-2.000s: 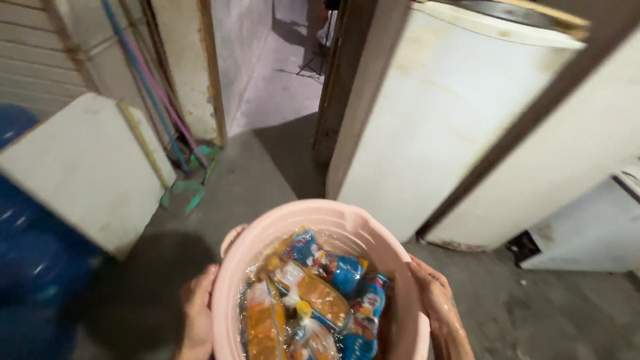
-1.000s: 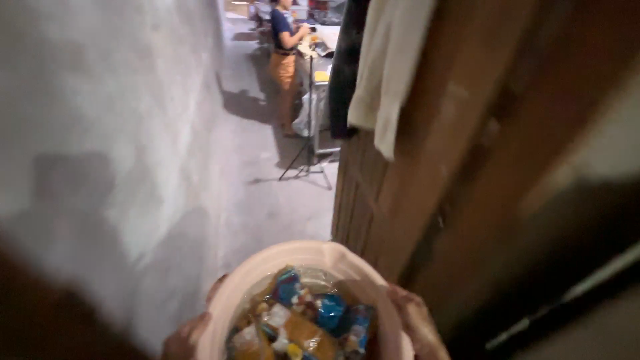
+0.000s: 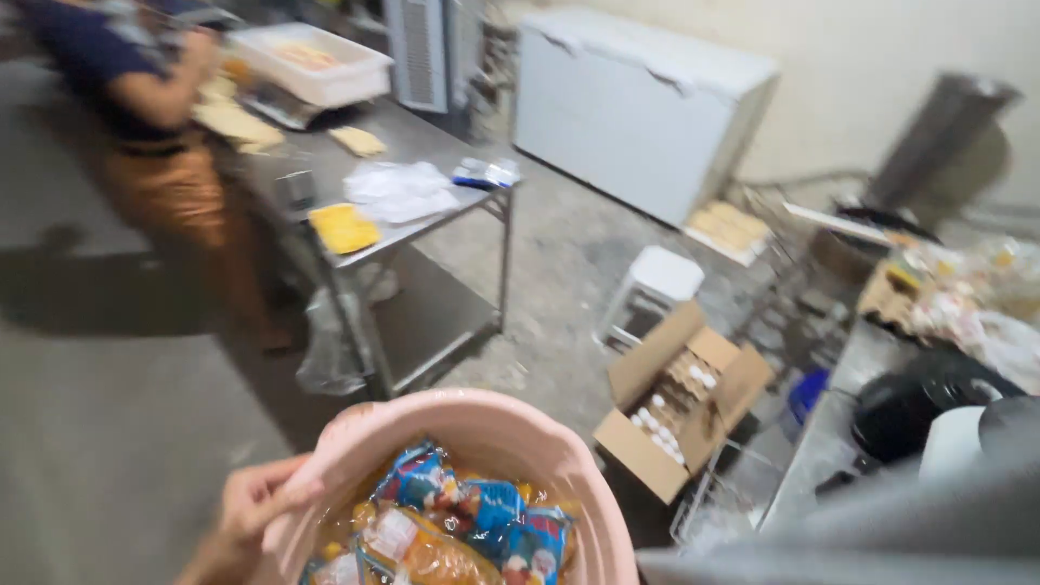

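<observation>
A pink plastic basin (image 3: 601, 504) is at the bottom centre of the head view. Liquid fills part of it, with several blue printed packets (image 3: 491, 504) and clear bags of orange-brown food (image 3: 447, 561) lying in it. My left hand (image 3: 256, 508) grips the basin's left rim, thumb over the edge. My right hand is out of sight; a blurred grey shape covers the lower right corner.
A person (image 3: 162, 138) stands at a steel table (image 3: 439, 134) holding a white tub (image 3: 325, 69) and a yellow cloth (image 3: 344, 228). Beyond are a chest freezer (image 3: 617, 122), a white stool (image 3: 662, 276), an open carton of eggs (image 3: 650, 471) and a cluttered counter (image 3: 821, 439) at right.
The view has moved from a doorway through a narrow passage into a room with the steel table. The basin is still held. My right hand, seen on its rim before, is out of view.
</observation>
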